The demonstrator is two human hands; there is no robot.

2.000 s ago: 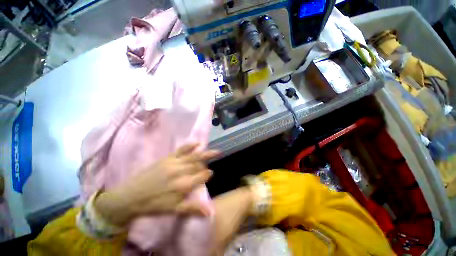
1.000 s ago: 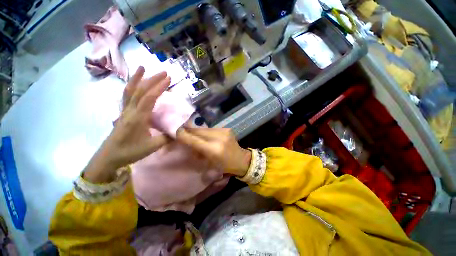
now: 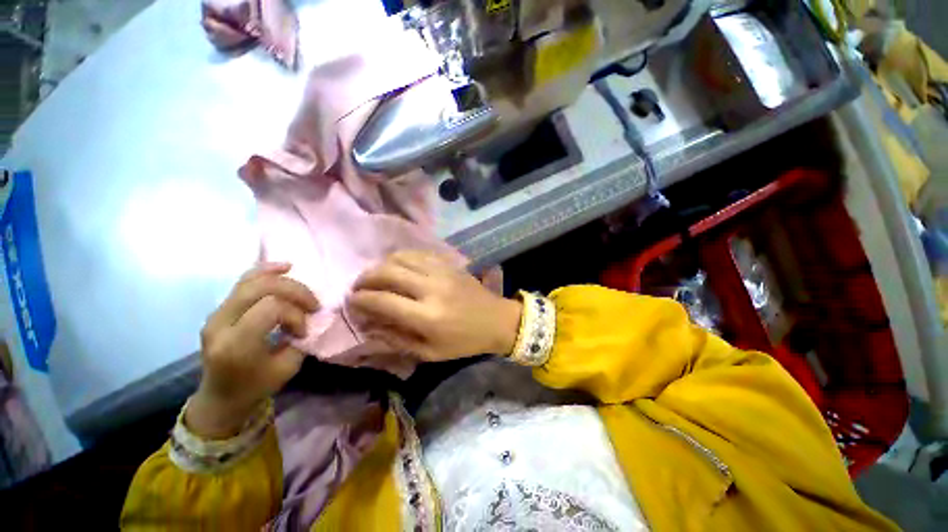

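Observation:
A pink fabric piece (image 3: 322,229) lies across the table's front edge, its far part beside and behind the silver cloth plate (image 3: 416,130) of the overlock machine (image 3: 541,42). My left hand (image 3: 249,338) pinches its near edge at the left. My right hand (image 3: 421,307) holds the same near edge just to the right, fingertips bent down on the fabric. The needle area (image 3: 463,88) is at the top, away from both hands. More pink fabric (image 3: 327,447) lies on my lap.
A small crumpled pink piece (image 3: 255,26) lies at the back of the white table (image 3: 114,249). A waste opening (image 3: 535,156), twisted cord (image 3: 634,135) and metal tray (image 3: 764,62) are right of the machine. A red crate (image 3: 863,353) is below; a grey-white bin (image 3: 884,197) stands far right.
The raised left hand has come down and left to the fabric's near edge. The fabric is spread flatter towards the machine, and the silver cloth plate now shows clearly. The view has shifted nearer the table.

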